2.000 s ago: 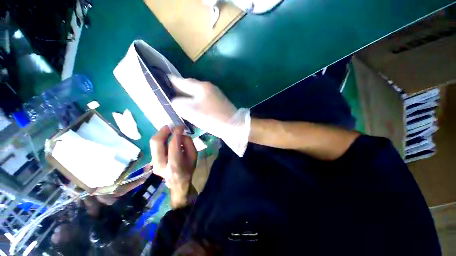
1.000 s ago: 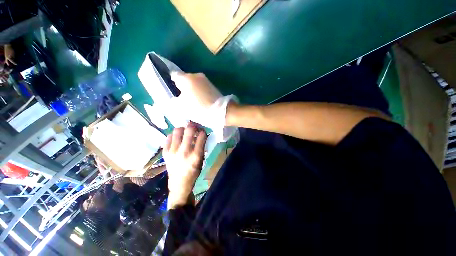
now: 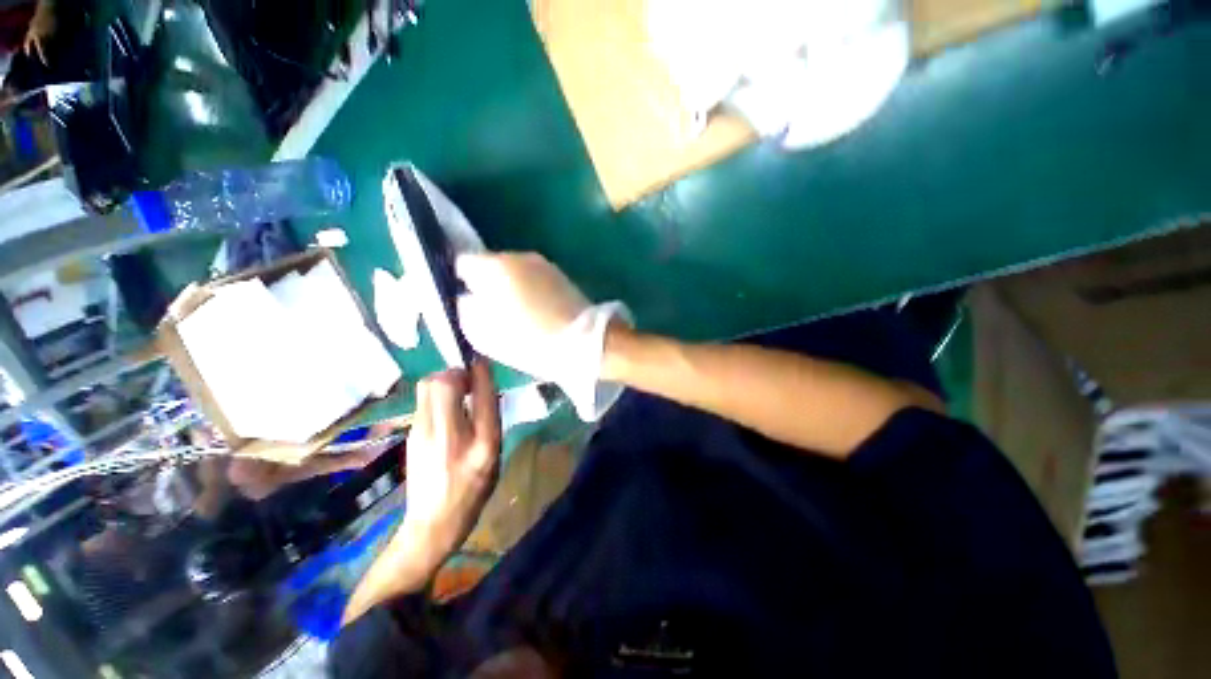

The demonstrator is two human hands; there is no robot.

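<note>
A dark flat solar panel (image 3: 428, 236) stands on edge, partly inside a white soft packing bag (image 3: 408, 252), above the green bench. My right hand (image 3: 515, 303), in a thin white glove, grips the panel and bag from the right, with its fingers partly hidden. My left hand (image 3: 453, 431), bare, pinches the lower end of the bag and panel. A limp white piece, perhaps a spare glove (image 3: 396, 308), lies on the bench just left of the bag.
An open brown box (image 3: 201, 387) of white bags is at left, near a blue-capped bottle (image 3: 252, 195). Cardboard (image 3: 642, 162) with a white heap (image 3: 810, 66) lies at the top. An open carton (image 3: 1029, 385) with white-edged slabs (image 3: 1124, 493) is at right.
The view has shifted, and the white heap on the cardboard shows again. The bag, earlier opened wide, now looks narrower around the panel. My left fingers have closed on its lower end.
</note>
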